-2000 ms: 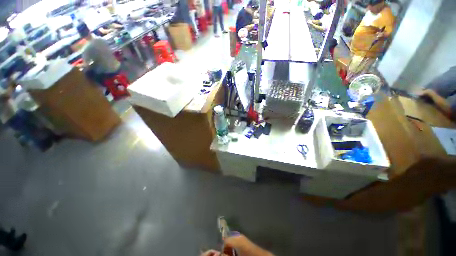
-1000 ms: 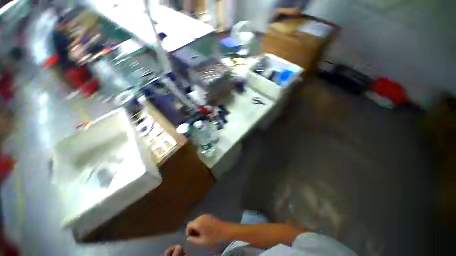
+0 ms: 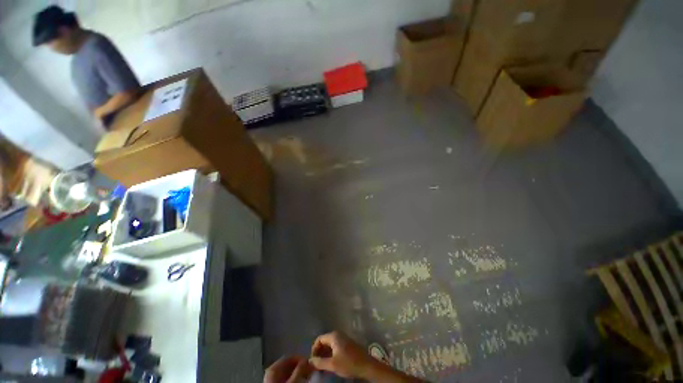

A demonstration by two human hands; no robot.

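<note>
My right hand (image 3: 338, 354) is at the bottom centre, its fingers bent and pinched together. My left hand (image 3: 288, 369) is just left of it, cut off by the bottom edge. The two hands nearly touch at the fingertips, over the grey floor. Whether something small is between the fingers cannot be made out.
At left, a white bench (image 3: 180, 314) bears scissors (image 3: 178, 271) and a white bin (image 3: 196, 217) with a blue bag. A large carton (image 3: 217, 142) stands behind, a person beside it. Open cartons (image 3: 517, 127), a red-lidded box (image 3: 345, 81) and a wooden pallet (image 3: 644, 288) are farther off.
The view has swung right, from the production line to the wall and floor. The bench has moved to the left. The thin pale item seen at my hands two seconds ago no longer shows.
</note>
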